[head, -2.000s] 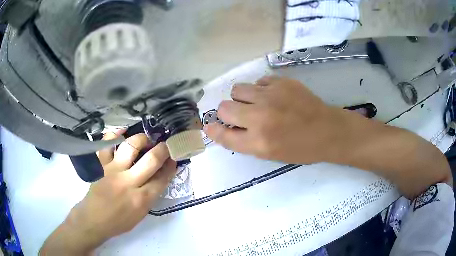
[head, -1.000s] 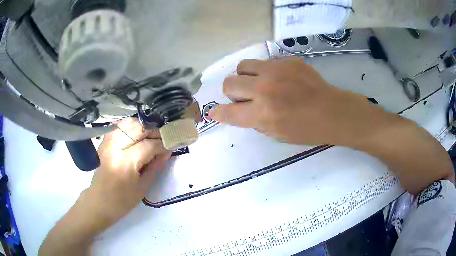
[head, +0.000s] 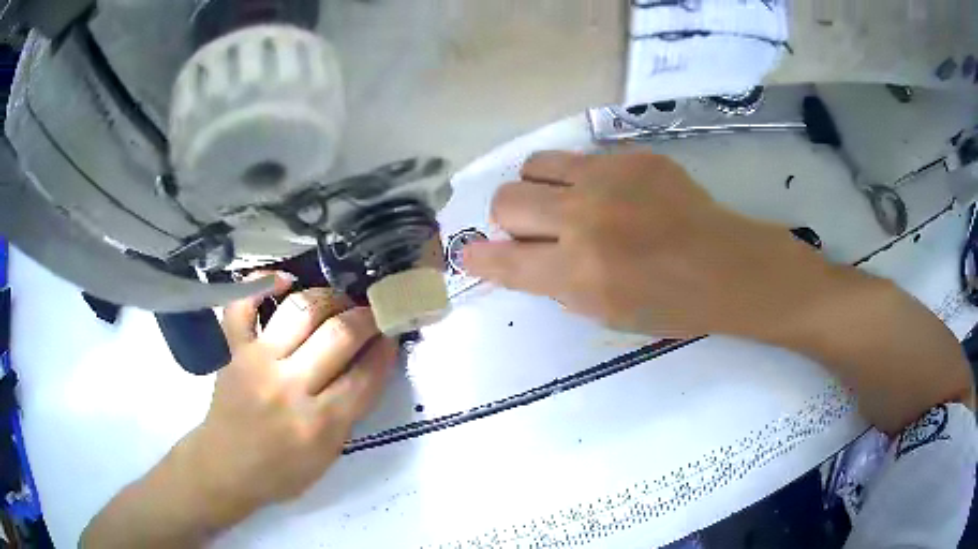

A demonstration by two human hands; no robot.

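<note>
The sewing machine head (head: 504, 64) fills the top left. My left hand (head: 290, 386) is by the needle area, fingers bent, with dark material (head: 306, 270) at the fingertips. The beige ribbed knob (head: 409, 299) and coil spring hide part of this spot, so its grip is unclear. The presser foot and needle cannot be made out. My right hand (head: 611, 241) lies palm down right of the head, fingers apart. Its lowest fingertip touches a small round metal disc (head: 467, 252), perhaps a bobbin. No cloth shows in this hand; the thumb is hidden.
A large ribbed off-white dial (head: 257, 113) is at upper left. A black paddle (head: 194, 341) stands left of my left hand. Black-handled snips (head: 824, 120) and a silver slab (head: 697, 130) lie behind my right hand. Ruler markings (head: 686, 477) run along the front edge.
The patterned lace seen below my left hand two seconds ago no longer shows. My left fingers have shifted slightly. My right hand has moved a little, its fingertip now over the disc. The view has shifted slightly.
</note>
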